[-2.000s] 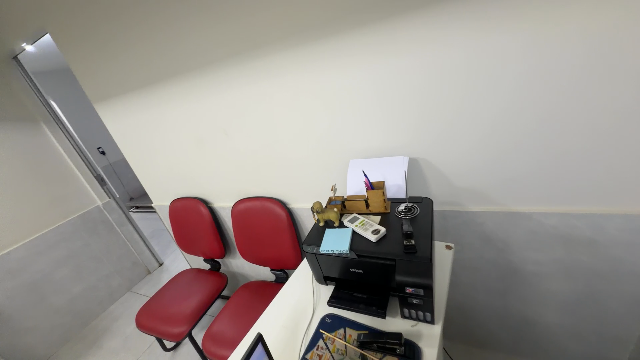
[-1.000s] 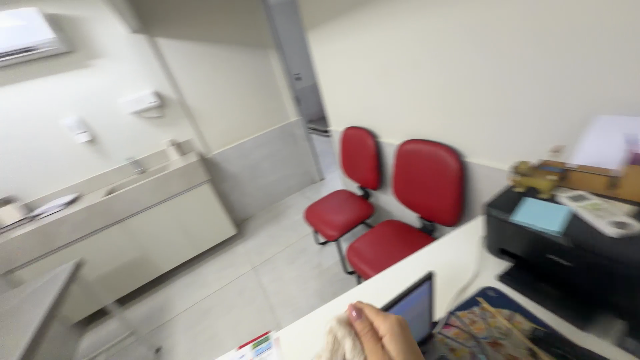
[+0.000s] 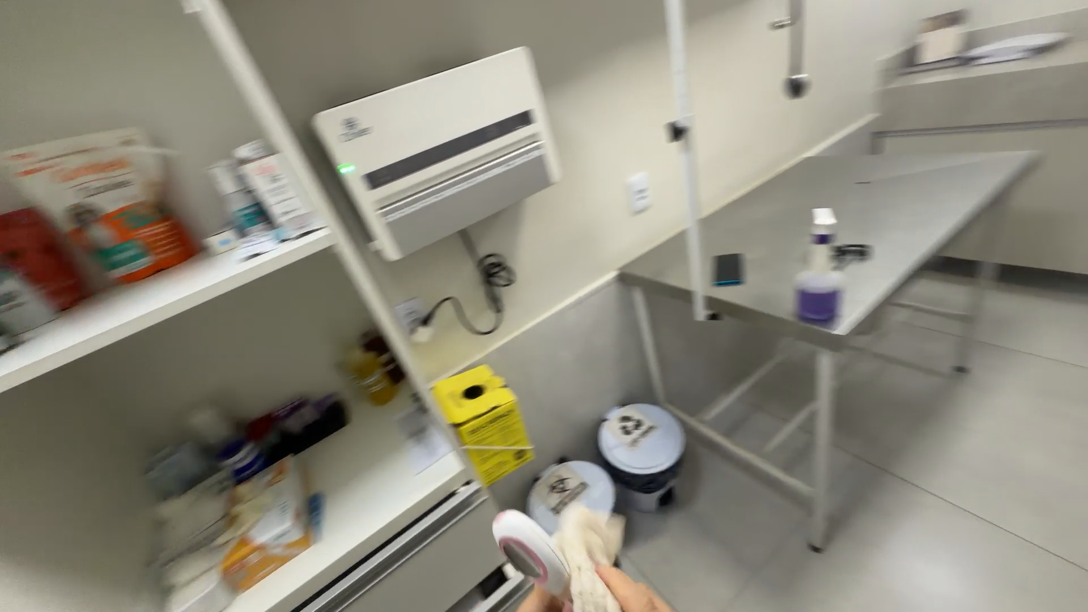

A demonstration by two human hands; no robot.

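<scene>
At the bottom middle, my left hand shows only partly at the frame's edge, holding a white oval device with a pink rim; what kind of device it is cannot be told. Just right of it, my right hand has its fingers on a cream cloth, which touches the device. Both hands are in front of the drawers and the lidded bins. Most of each palm is hidden below the frame.
White shelves with packets and bottles stand left. A yellow sharps box hangs beside them, above two lidded bins. A steel table bears a spray bottle with purple liquid. A white wall unit is above.
The view has swung far left from the red chairs and printer to the shelves and steel table. One hand with the cloth showed a second ago; now both hands and the white device are in view.
</scene>
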